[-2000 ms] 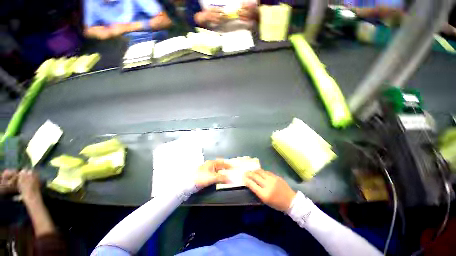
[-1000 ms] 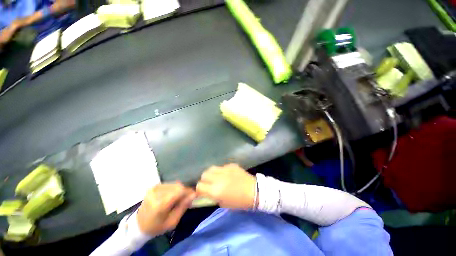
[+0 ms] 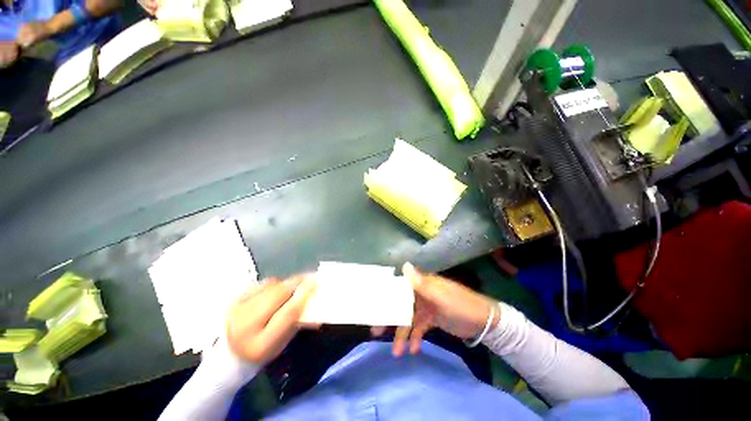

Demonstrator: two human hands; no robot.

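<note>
A white sheet (image 3: 361, 293) is held flat, white face up, between my two hands over the bench's front edge. My left hand (image 3: 268, 319) grips its left end. My right hand (image 3: 440, 306) holds its right end, thumb at the top corner and fingers beneath. The unworked stack (image 3: 202, 279), flat and white with uneven edges, lies on the bench left of centre, just beyond my left hand. The worked stack (image 3: 416, 187), white on top with yellow-green edges, lies to the right, beyond my hands.
A black machine (image 3: 576, 156) with green spools (image 3: 560, 67) and a pale cable stands at right. A bright-green roll (image 3: 432, 70) lies across the belt beside a metal post (image 3: 523, 53). Yellow-green bundles (image 3: 70, 321) lie at far left. A person's arms (image 3: 37, 33) show top left.
The view has swung right since the first frame. A second ago my fists were together around a mostly hidden piece; now my hands are apart, with the sheet's white face showing between them.
</note>
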